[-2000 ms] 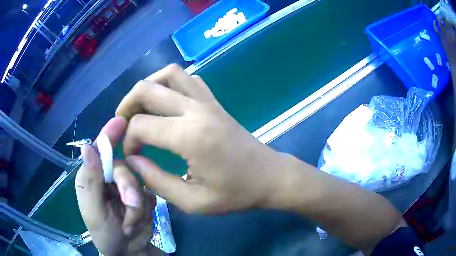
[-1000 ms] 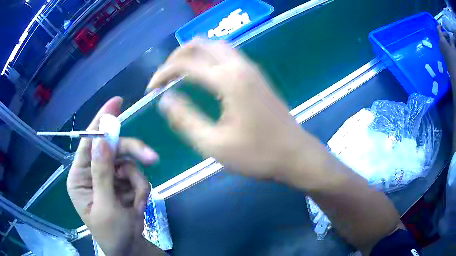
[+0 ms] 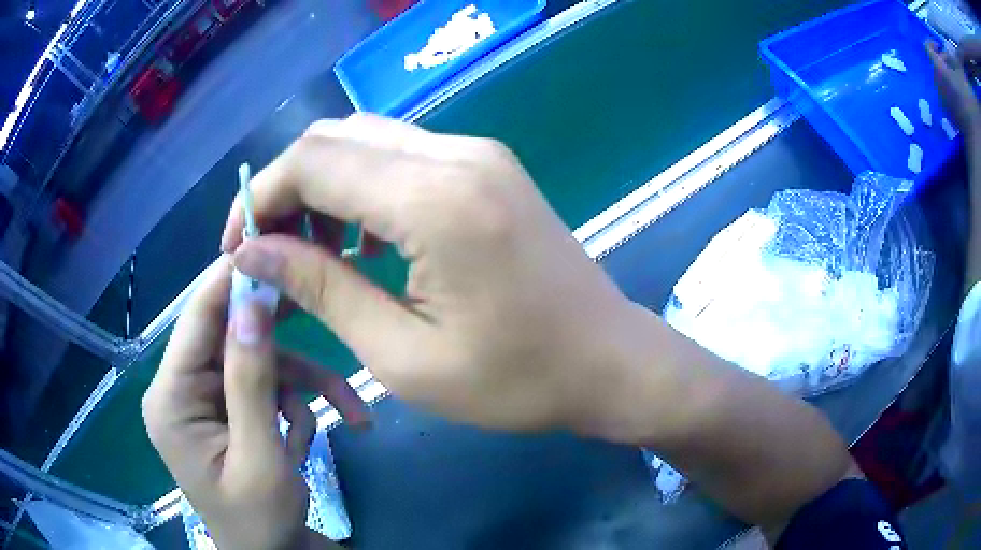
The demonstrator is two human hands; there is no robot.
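Observation:
My left hand (image 3: 242, 419) holds a small white housing (image 3: 254, 292) between thumb and fingers at the left, above the green belt. A thin white stem (image 3: 247, 199) stands up out of the hands above the housing. My right hand (image 3: 430, 269) pinches the stem's lower part with thumb and index finger, right at the housing. The fingertips hide the place where stem and housing meet, so I cannot tell how they are joined there.
The green belt (image 3: 645, 102) with pale metal rails runs diagonally behind my hands. A blue tray (image 3: 360, 73) of white parts is across it. A blue bin (image 3: 818, 81) and another person's hand are upper right, above a clear bag (image 3: 796, 290) of white housings. Clear parts boxes are partly hidden lower left.
The stem pointed left a second ago and now points up. My right hand was apart from the left and has closed in on the stem at the housing.

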